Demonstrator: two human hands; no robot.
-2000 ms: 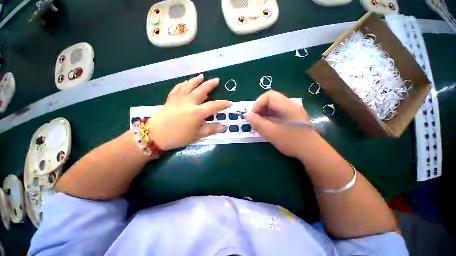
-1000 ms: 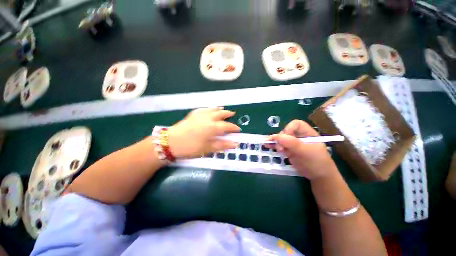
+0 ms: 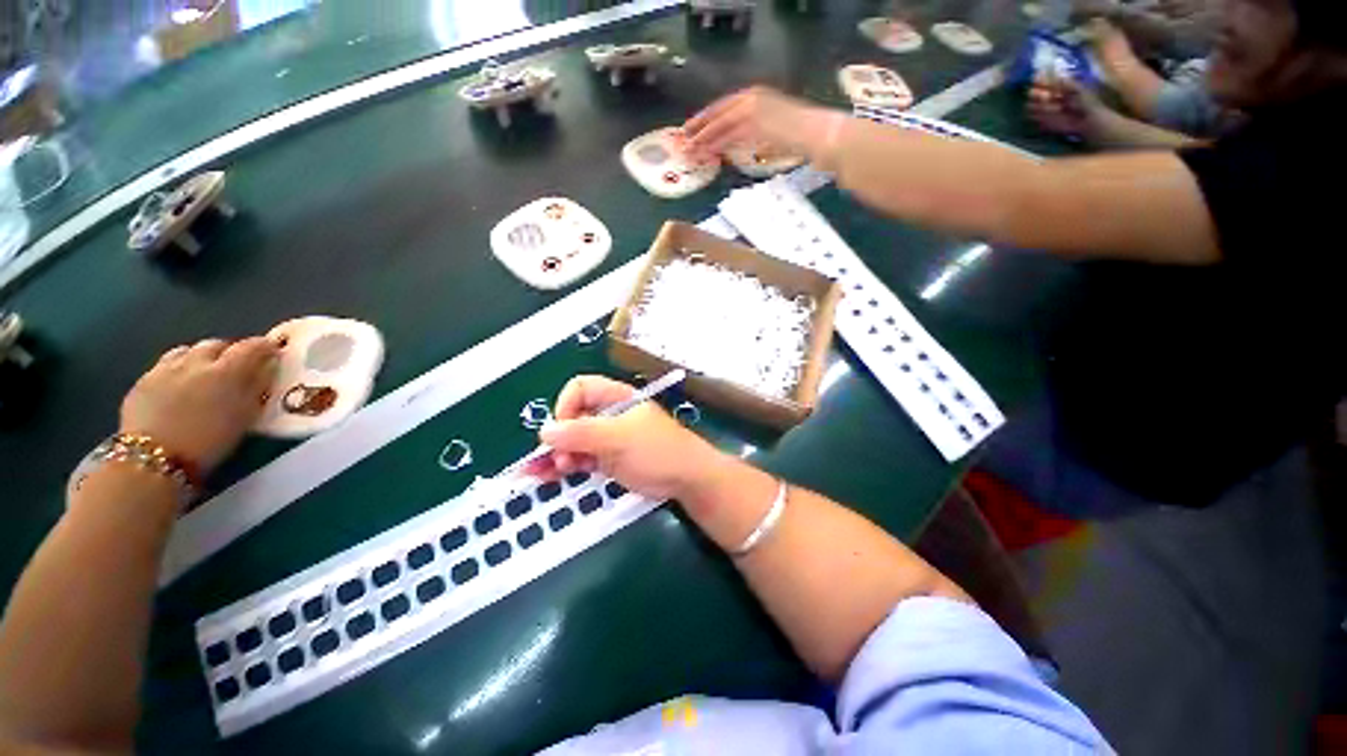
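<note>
A cream housing [image 3: 328, 377] with a grille and reddish-copper details lies on the far side of the pale line. My left hand [image 3: 207, 399] is on its left edge, fingers over the rim. The white carrier strip [image 3: 429, 569], with two rows of dark rounded pads or openings, lies on the green surface. My right hand [image 3: 606, 440] holds slim tweezers [image 3: 646, 394] over the strip's right end; the tips are hidden or too blurred to tell if they hold anything. Loose white rings [image 3: 455, 455] lie beyond the strip.
An open cardboard box [image 3: 827, 347] of white rings stands beyond my right hand. Spare strips [image 3: 886, 332] lie beside it. More housings [image 3: 550, 244] lie past the pale line. Another person's arm [image 3: 960, 185] reaches in from the right to the housings. Blurred parts on stands are farther back.
The view has turned to the right. My left hand has left the strip and moved to a housing beyond the pale line. My right hand still holds the tweezers. Another person's arm has come into view.
</note>
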